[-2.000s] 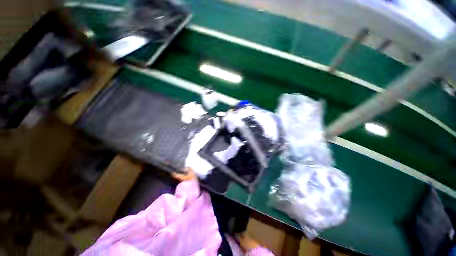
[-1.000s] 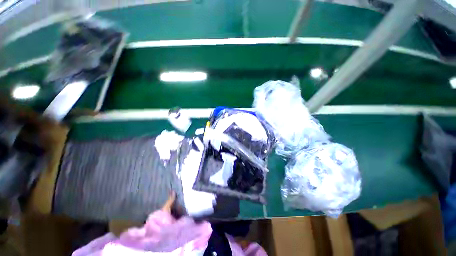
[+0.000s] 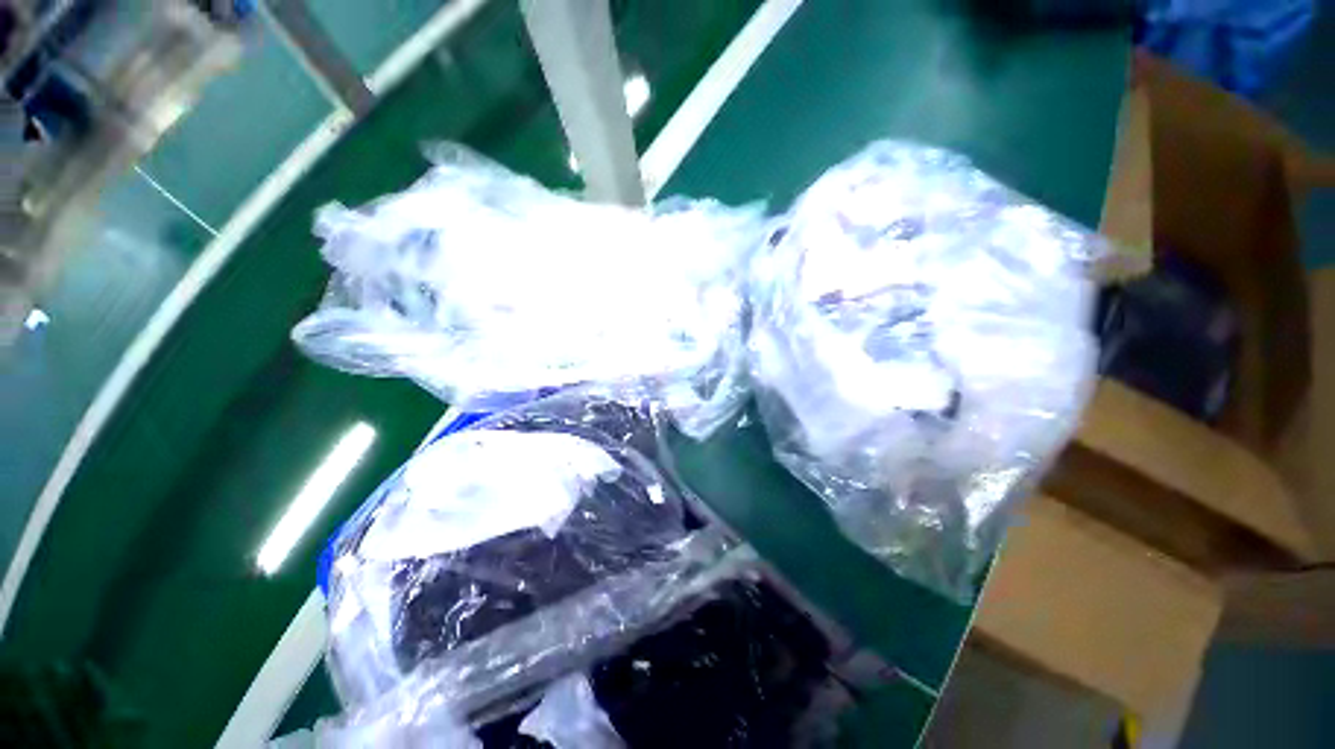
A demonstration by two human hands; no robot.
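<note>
Neither of my hands is in view. Nearest in front of me is a dark parts tray (image 3: 783, 600) with bagged black parts, cut off by the bottom edge. A blue-rimmed container (image 3: 334, 563) lies beside it under clear plastic, with white paper (image 3: 491, 490) on top. Two whitish heaps of clear plastic bags lie beyond: one on the left (image 3: 542, 293) and a rounder one on the right (image 3: 930, 329). They touch each other.
The green conveyor (image 3: 191, 476) curves along the left, with a grey post (image 3: 589, 103) rising past it. Open cardboard cartons (image 3: 1113, 593) stand below the bench's right edge, one holding something dark. Blue material (image 3: 1230, 37) shows at the top right.
The view has turned right and moved closer to the plastic bags. My pink sleeve and the hand at the bench edge have left the picture. The grey mat is out of view.
</note>
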